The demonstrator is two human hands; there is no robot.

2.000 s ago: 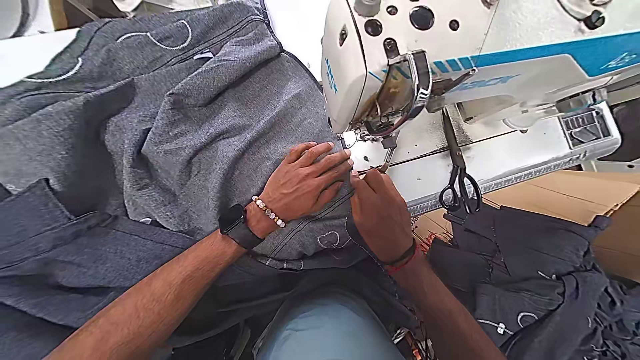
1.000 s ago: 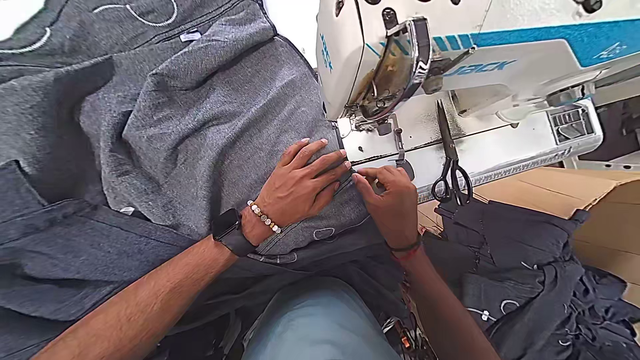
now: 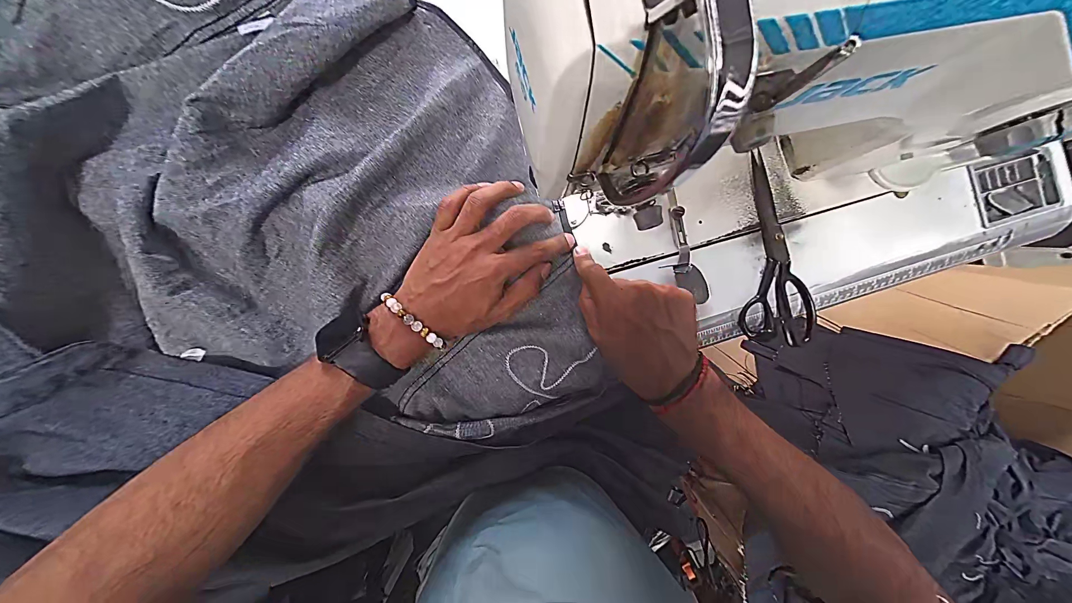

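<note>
A grey denim garment (image 3: 335, 167) lies spread left of a white Jack sewing machine (image 3: 871, 109), its edge at the presser foot (image 3: 578, 205). My left hand (image 3: 486, 260) rests flat on the fabric with the fingers apart, fingertips beside the foot. Close against them, my right hand (image 3: 641, 327) has its index finger on the garment's edge; its other fingers curl under, and whether they pinch cloth is hidden. Loose white thread (image 3: 544, 373) trails over the fabric below my hands.
Black-handled scissors (image 3: 779, 285) lie on the machine bed, right of my right hand. A measuring scale (image 3: 904, 276) runs along the bed's front edge. Dark garments (image 3: 888, 402) are heaped at the lower right over cardboard (image 3: 946, 314).
Between two seconds and one second ago, the fabric under my hands shifted a little at the machine. Both hands stay at the garment's edge. The view has moved closer.
</note>
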